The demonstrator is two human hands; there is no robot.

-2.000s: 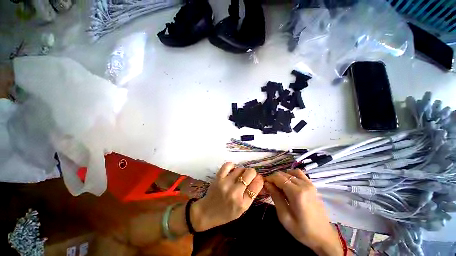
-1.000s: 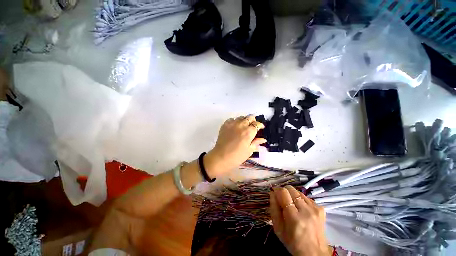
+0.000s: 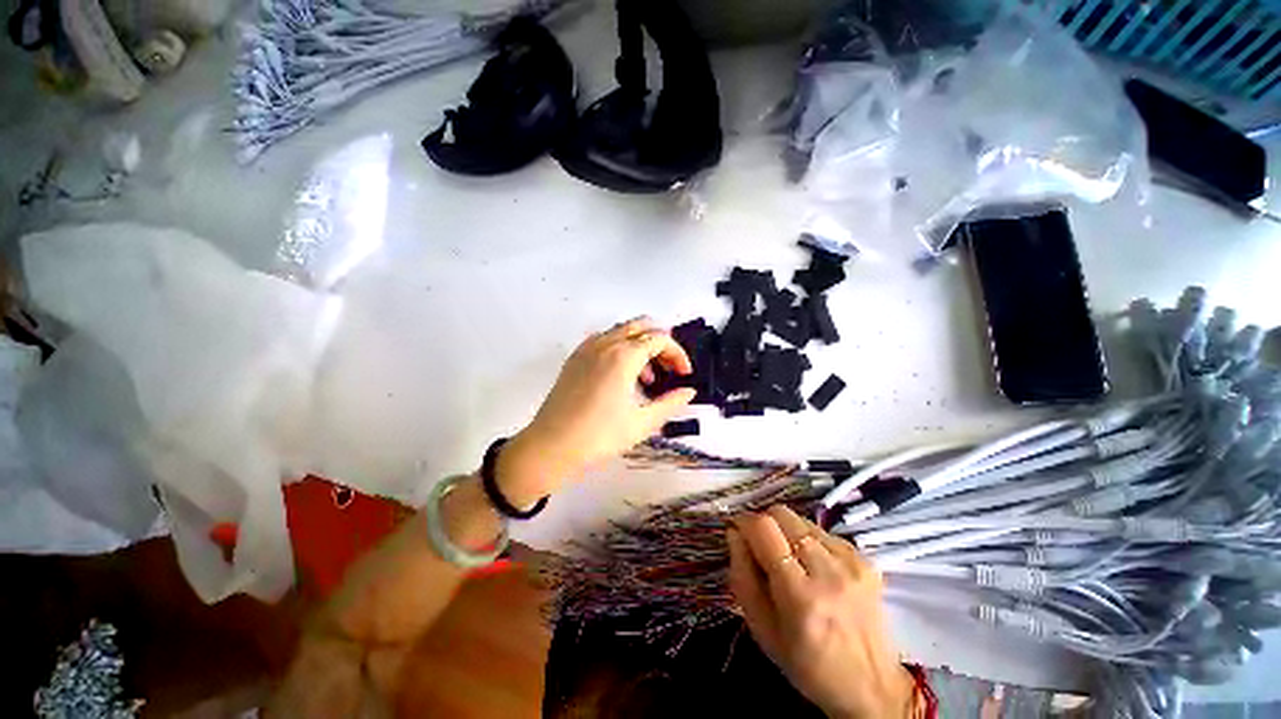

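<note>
My left hand (image 3: pixel 611 386) is at the left edge of the loose pile of black sleeve pieces (image 3: pixel 759 344); its thumb and forefinger are apart, with black pieces between them. My right hand (image 3: pixel 808 583) is pinched over thin coloured wire ends (image 3: pixel 660 562) near where they leave the grey-white cables (image 3: pixel 1040 527). The exact wires in its fingertips are hidden. Some cables have black sleeves on them, such as one (image 3: pixel 885 495) just above my right hand. The cables fan out to a heap of grey connectors (image 3: pixel 1215 351) at the right.
A smartphone (image 3: pixel 1037 306) lies behind the cables. Clear plastic bags (image 3: pixel 1012 127), a dark slab (image 3: pixel 1197 143) and a blue basket (image 3: pixel 1194 42) are at the back right. Black curved items (image 3: pixel 646 127) and a second cable bundle (image 3: pixel 351 63) are at the back. A white bag (image 3: pixel 169 351) hangs over a red stool (image 3: pixel 337 527).
My left hand has left the wires and moved up to the black pile, its fingers now curled at the edge. My right hand has stayed at the wires. The view has shifted slightly.
</note>
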